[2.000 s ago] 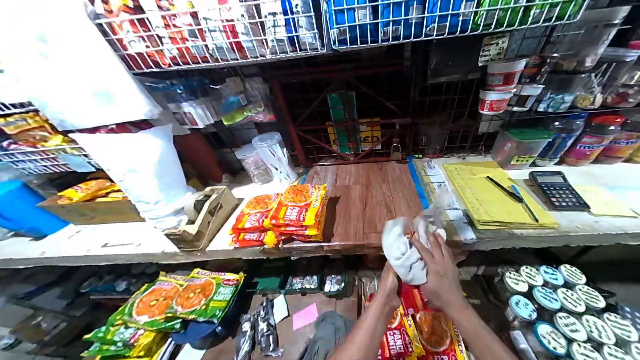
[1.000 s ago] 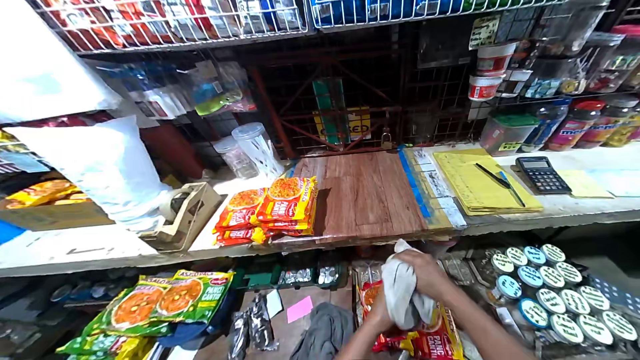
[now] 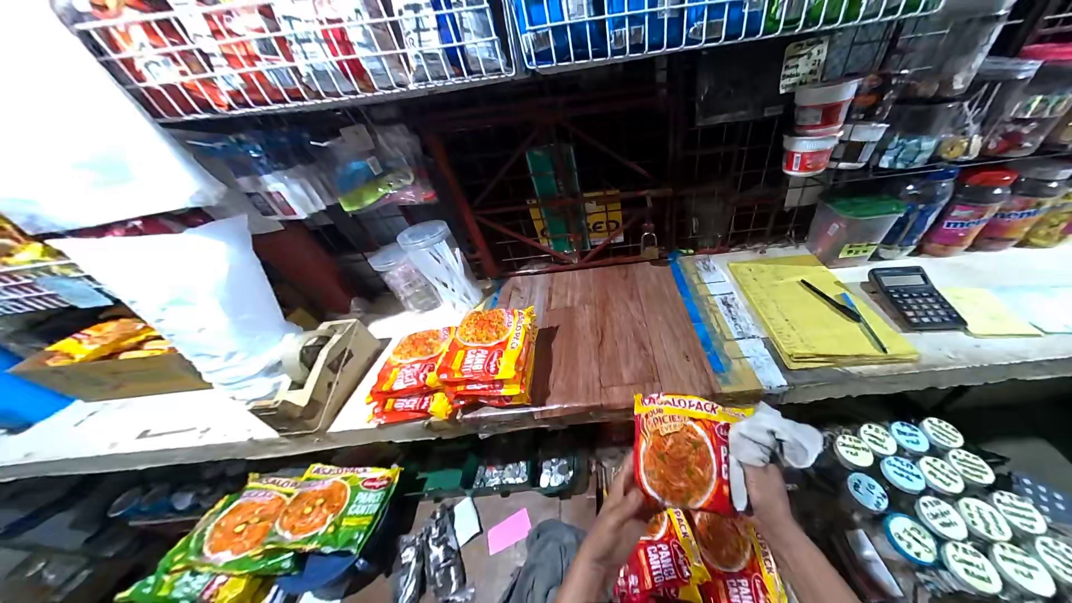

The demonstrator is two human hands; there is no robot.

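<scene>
My left hand (image 3: 618,511) grips the left edge of a red and yellow noodle pack (image 3: 680,461), held upright at the counter's front edge. My right hand (image 3: 766,490) holds a whitish cloth (image 3: 772,442) against the pack's right side; its fingers are mostly hidden by the cloth. Below the hands lie more red noodle packs (image 3: 729,553). On the counter, left of the hands, is a stack of similar red packs (image 3: 481,360). Green noodle packs (image 3: 310,511) lie at the lower left.
A tape dispenser (image 3: 322,377) stands left of the stacked packs, with plastic containers (image 3: 435,260) behind. A yellow paper pad (image 3: 796,310), pens and a calculator (image 3: 914,297) are on the right. Round-lidded jars (image 3: 938,511) fill the lower right. Wire baskets (image 3: 335,63) hang above.
A red noodle pack is now raised between my hands; before, both hands were together on the cloth above the lower packs. My left hand has moved left from the cloth.
</scene>
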